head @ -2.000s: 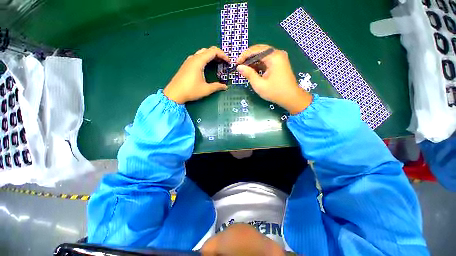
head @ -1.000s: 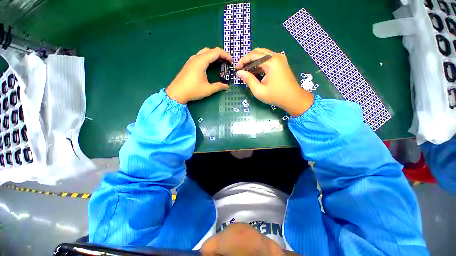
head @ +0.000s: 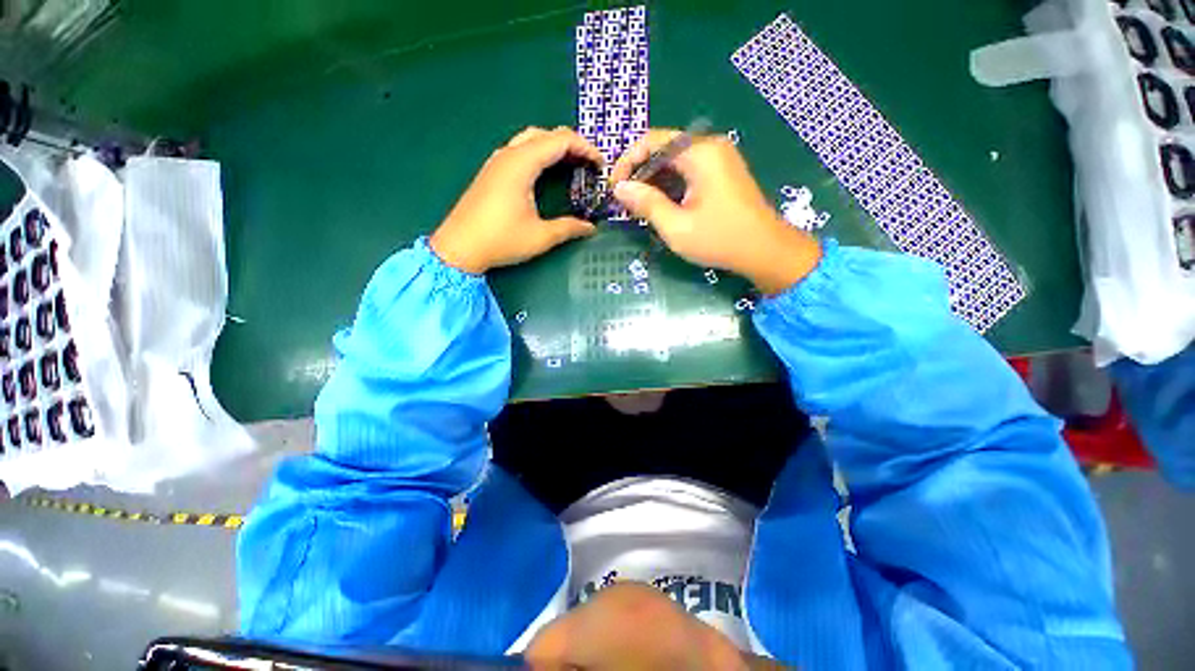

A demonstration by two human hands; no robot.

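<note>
My left hand (head: 514, 203) holds a small black watch housing (head: 585, 191) between thumb and fingers, over the lower left edge of the short adhesive sticker sheet (head: 612, 72). My right hand (head: 701, 197) holds dark tweezers (head: 671, 151) like a pen, the shaft slanting down left to the housing. The tweezer tips are at the housing's right side; whether they grip a piece is too small to tell. The sheet lies flat on the green mat, white with a dark blue pattern, its lower part partly hidden by my hands.
A longer patterned sheet (head: 885, 171) slants at right. White scraps (head: 799, 207) lie beside my right wrist; small bits are scattered near the bench edge. A faint grid patch (head: 609, 308) lies below my hands. Trays of black housings with white covers (head: 170, 288) (head: 1114, 197) stand at both sides.
The tweezers tilt more steeply than before, with their tips at the housing. The housing stays in my left hand. The whole view has shifted slightly.
</note>
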